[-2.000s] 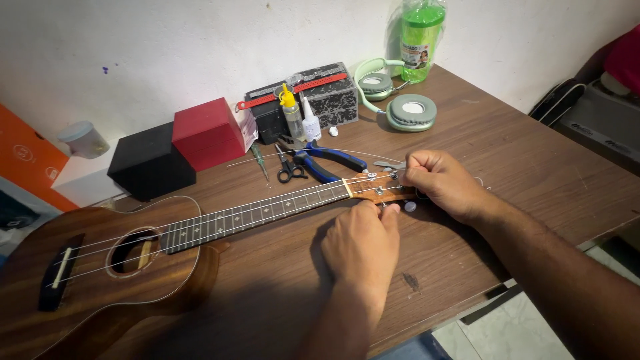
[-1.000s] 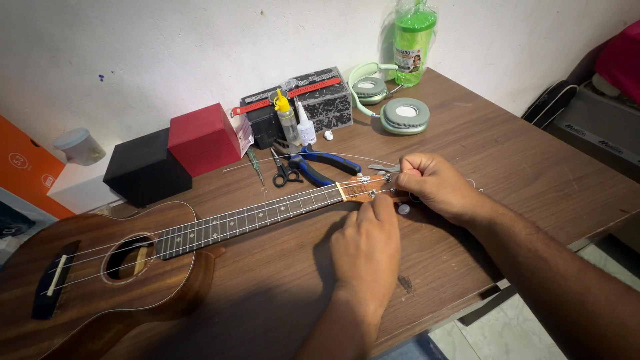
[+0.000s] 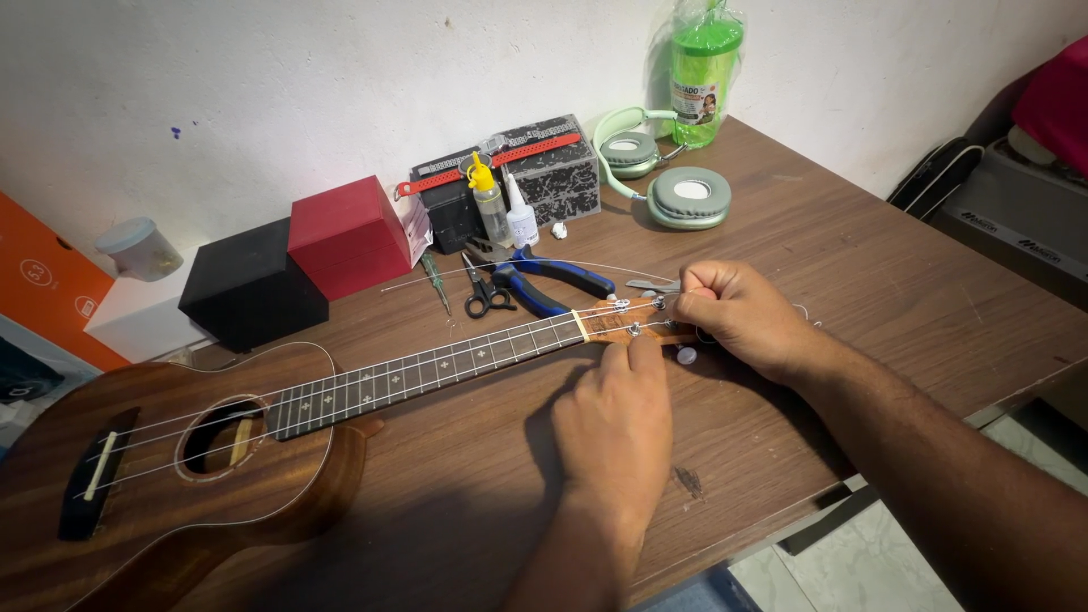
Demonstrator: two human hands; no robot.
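A wooden ukulele lies face up on the brown table, its neck pointing right, with strings running from the bridge to the headstock. My left hand rests its fingertips at the headstock's near edge, beside a tuning post; whether it grips a tuner there is hidden. Over the headstock's far end, my right hand has thumb and index finger pinched together on a thin string, whose loose end arcs left above the pliers. A round whitish tuner knob shows between the hands.
Blue-handled pliers, black scissors and a small screwdriver lie behind the neck. Farther back stand a red box, a black box, small bottles, headphones and a green tumbler. The table's front edge runs near my right forearm.
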